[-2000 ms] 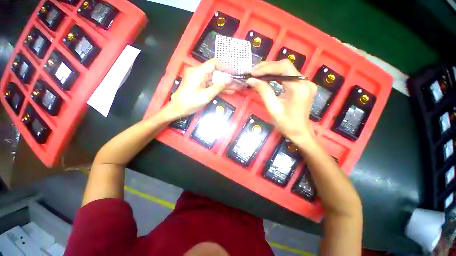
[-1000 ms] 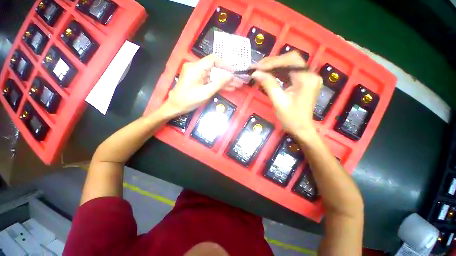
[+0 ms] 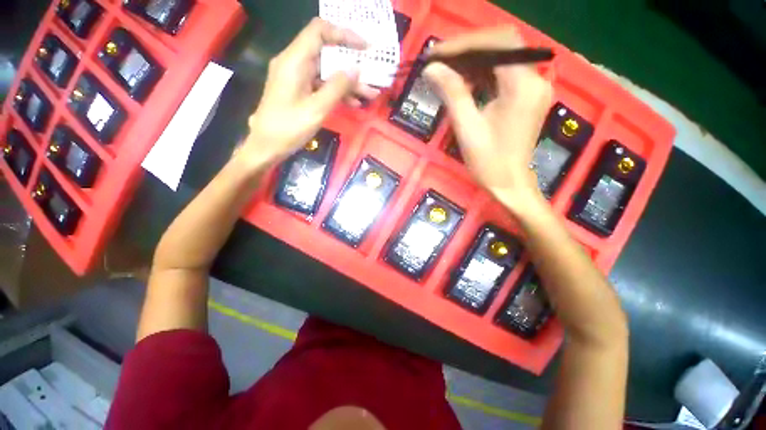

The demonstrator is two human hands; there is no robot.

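Observation:
My left hand (image 3: 306,88) holds a small white label sheet (image 3: 361,38) covered in rows of tiny dark marks, over the upper left of the red tray (image 3: 504,353). My right hand (image 3: 491,101), slightly blurred, holds dark tweezers (image 3: 504,57) just right of the sheet, their tips pointing at its edge. Whether a label is on the tips cannot be told. The tray holds black phone units in two rows, such as one phone unit (image 3: 424,235) in the lower row. My hands hide part of the upper row.
A second red tray (image 3: 155,159) with several units lies at the left. A white paper strip (image 3: 186,126) lies between the trays on the dark green belt (image 3: 672,277). A white roll (image 3: 705,391) is at the lower right. A grey box (image 3: 59,369) is at the lower left.
My left hand has moved up and left with the label sheet. My right hand with the tweezers has risen slightly. The red tray has shifted slightly right, and the dark tray at the right has left view.

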